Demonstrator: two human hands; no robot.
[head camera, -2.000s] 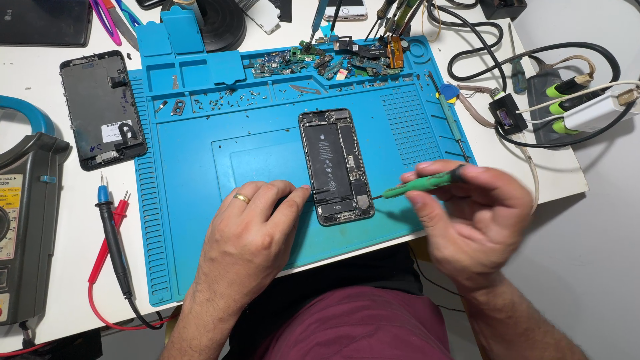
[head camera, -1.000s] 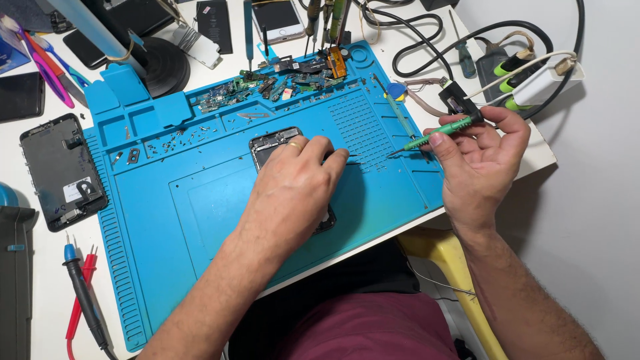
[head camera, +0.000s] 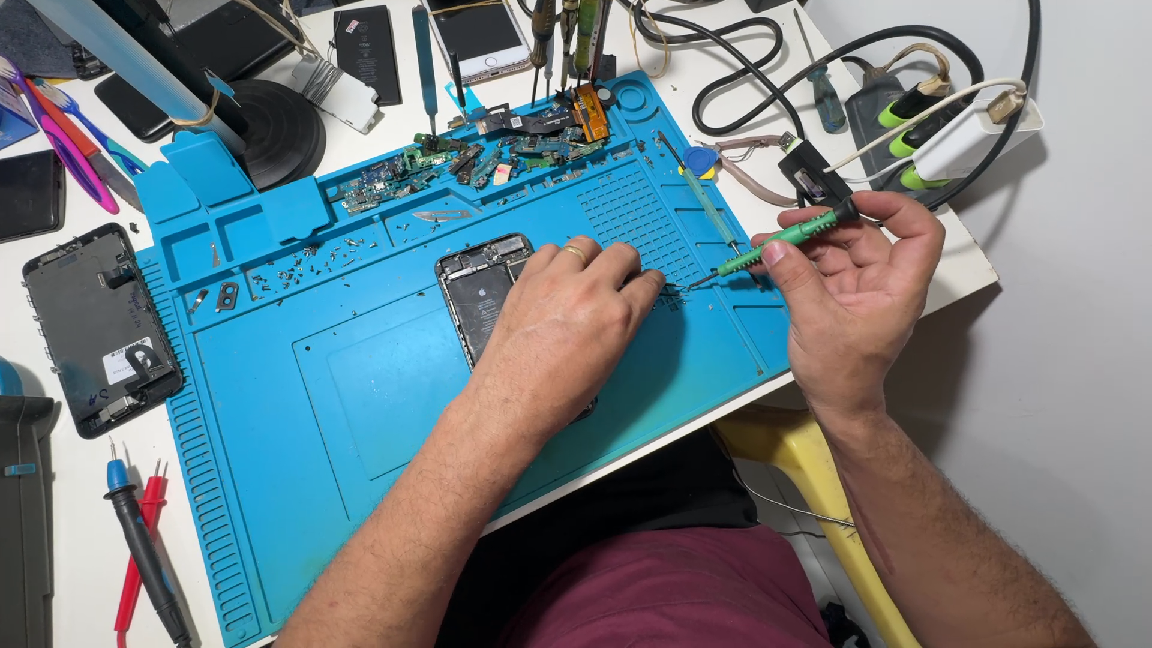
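Note:
An opened smartphone (head camera: 477, 292) with its battery showing lies on the blue silicone repair mat (head camera: 261, 378). My left hand (head camera: 576, 315) reaches across the phone and hides much of it. Its fingertips are right of the phone, near the screwdriver's tip; whether they pinch something small I cannot tell. My right hand (head camera: 855, 279) holds a green screwdriver (head camera: 778, 245) between thumb and fingers, its tip pointing left over the mat's grid. A detached phone screen assembly (head camera: 103, 328) lies left of the mat.
Small screws (head camera: 306, 265) lie in a mat compartment, and loose circuit boards (head camera: 396, 180) fill the back tray, with upright tools behind. Multimeter probes (head camera: 144, 531) lie at the lower left. Pliers (head camera: 756, 180), a power strip (head camera: 886, 103) and cables occupy the back right.
My left hand has moved from the phone's left side to over it and beyond its right edge. The screwdriver's tip has left the phone's lower end. The view has shifted.

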